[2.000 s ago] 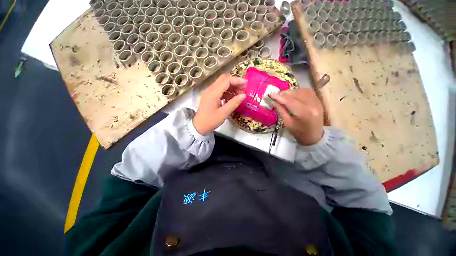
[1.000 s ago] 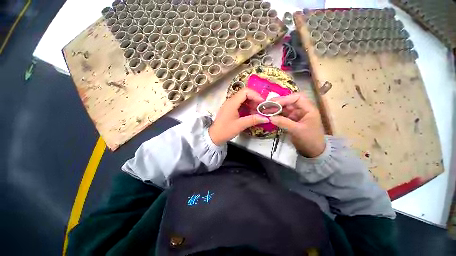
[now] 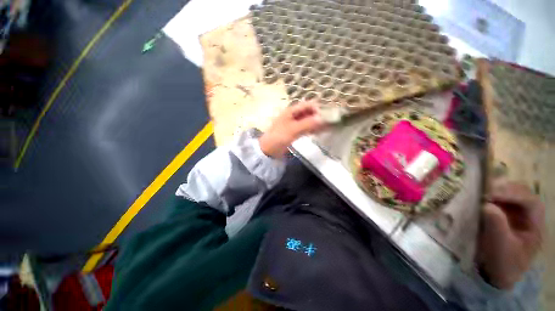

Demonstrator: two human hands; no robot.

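The pink pad [image 3: 398, 155] lies on the mottled yellow-black round base [image 3: 456, 173], with a small white piece [image 3: 421, 166] on it. My left hand [image 3: 294, 129] is at the near edge of the left loop board [image 3: 234, 79], its fingers closed on a small pale piece that looks like a ring [image 3: 330, 115]; blur hides its detail. My right hand [image 3: 510, 234] is blurred and curled at the left edge of the right loop board [image 3: 517, 155]. Its fingertips are unclear. A thin dark tool or cord [image 3: 403, 223] is at the base's near edge.
Dense rows of rings [image 3: 353, 51] stand on the left board, and more [image 3: 526, 100] on the right board. A dark cloth or pouch [image 3: 468, 112] lies between the boards. A faint ring [image 3: 444, 222] is near the base. A white sheet [image 3: 484, 24] lies behind.
The view has turned left. My hands have parted: the left has moved to the left board, the right to the right board. The ring is no longer between both hands.
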